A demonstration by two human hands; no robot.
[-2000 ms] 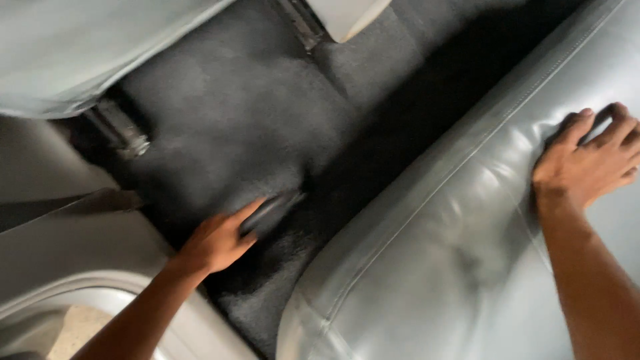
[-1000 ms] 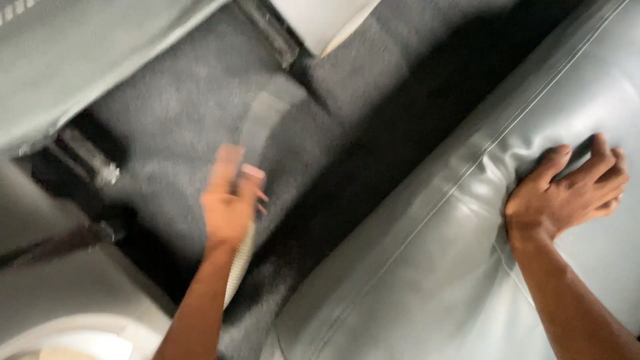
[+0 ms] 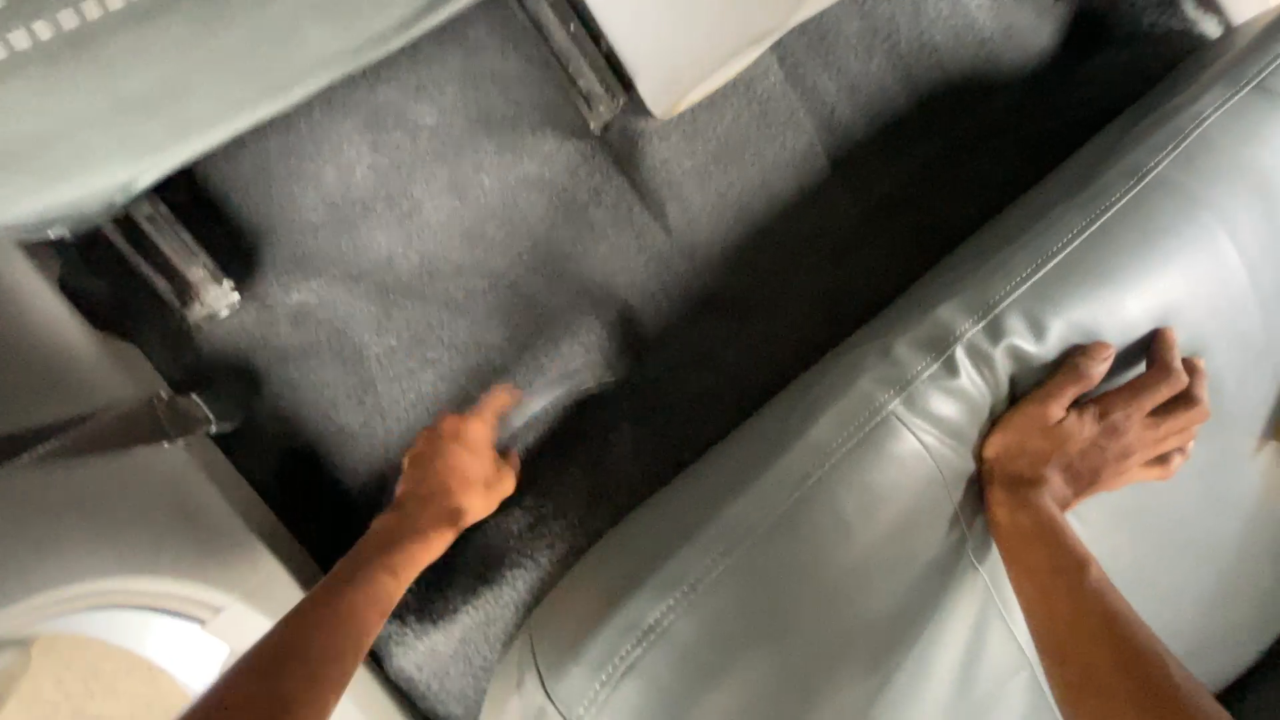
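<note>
My left hand (image 3: 460,465) grips a blurred, partly see-through vacuum nozzle (image 3: 560,385), its wide end low over the dark grey carpet (image 3: 400,220) of a car floor. Any hose behind the nozzle is hidden by the hand and forearm. On the grey leather rear seat (image 3: 800,560) rests my right hand (image 3: 1100,430), holding nothing, its fingers apart and bent, and the leather wrinkles beside it.
Two metal seat rails, one at the left (image 3: 175,260) and one at the top (image 3: 575,65), stand on the carpet below the front seat (image 3: 200,90). A seat belt (image 3: 110,420) lies at the left by the door-side trim (image 3: 90,520). Deep shadow runs along the rear seat.
The left hand with the nozzle has swept up the carpet and come back down toward the rear seat's edge. The right hand has stayed on the seat.
</note>
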